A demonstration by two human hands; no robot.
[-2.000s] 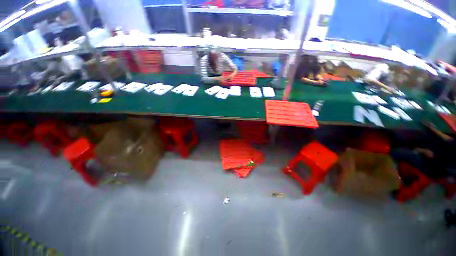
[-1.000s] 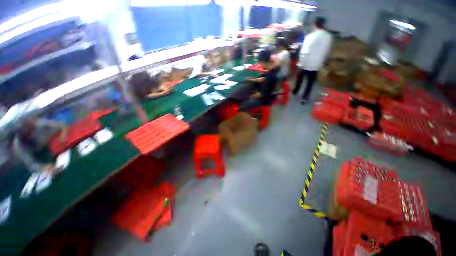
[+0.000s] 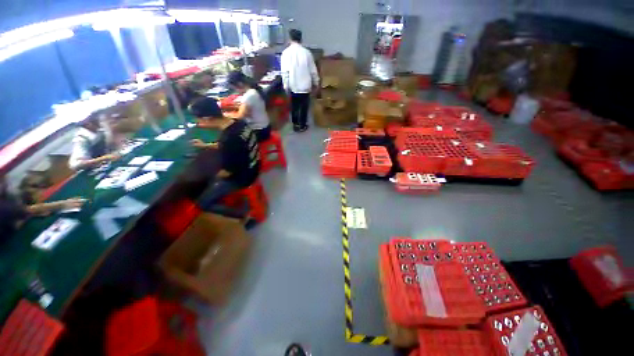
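Neither of my hands is in view. Nearest in front of me at the lower right is a stack of red turnover trays (image 3: 448, 299). Its top tray holds dark and white round pieces in its pockets, with a pale paper strip (image 3: 432, 290) lying on it. A second tray (image 3: 549, 327) beside it at the lower right holds white round pieces and another pale sheet (image 3: 525, 335). A small dark round thing shows at the bottom edge; I cannot tell what it is.
A green bench (image 3: 76, 268) runs along the left, with seated workers and white product boxes (image 3: 55, 233). An open carton (image 3: 208, 257) and a red stool (image 3: 132, 325) stand beside it. A person in white stands behind. Yellow-black tape (image 3: 345, 264) marks the floor. More red trays (image 3: 459, 156) lie beyond.
My view has swung right, from facing the bench to the aisle. The bench has shifted left, and the tray stacks have come into fuller view. The standing person has shifted left in the picture.
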